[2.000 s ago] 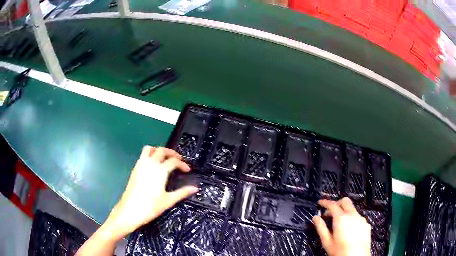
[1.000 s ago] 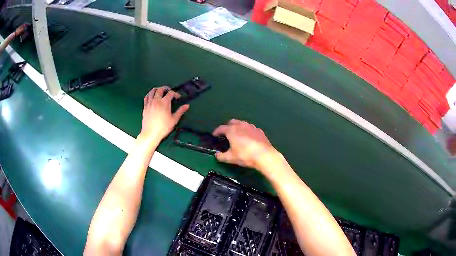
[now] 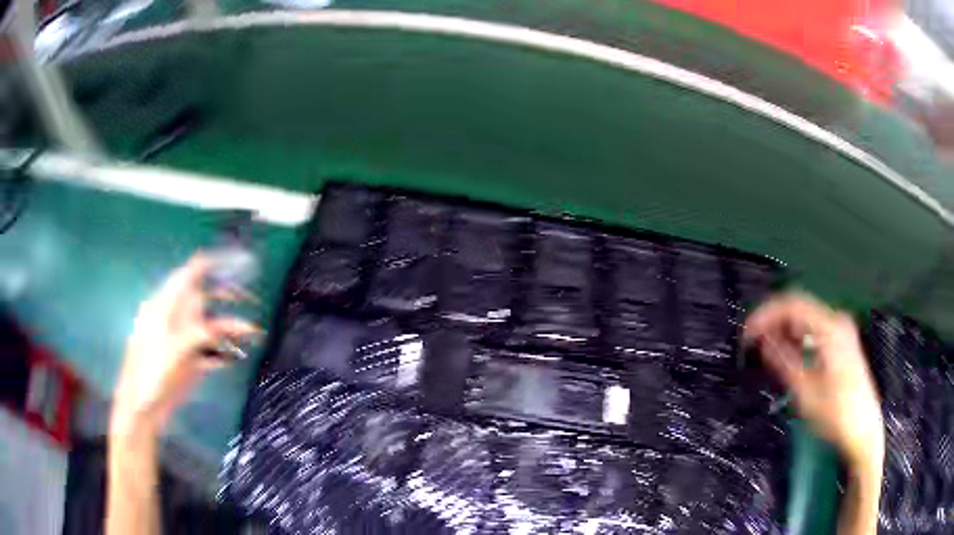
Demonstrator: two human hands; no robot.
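The picture is motion-blurred. The black blister tray [image 3: 560, 340] lies in front of me, over the white rail and the near bench. Its upper row of upright pockets looks flat and dark; the lower part shines. My left hand [image 3: 173, 340] is left of the tray, raised over the bench, with a blurred dark and grey piece [image 3: 232, 256] at its fingers that looks like a phone housing seen nearly edge-on. My right hand [image 3: 821, 361] is at the tray's right edge with curled fingers; blur hides whether it holds anything.
The green conveyor belt [image 3: 471, 125] runs beyond the tray, with a blurred dark part at far left. A pale post [image 3: 58, 110] stands at upper left. A stack of black trays [image 3: 915, 418] is at right. Red blocks [image 3: 805, 37] are across the line.
Both hands have come back from the belt, where they were at two black housings, and moved apart to either side of the tray. The view has shifted, showing more of the tray.
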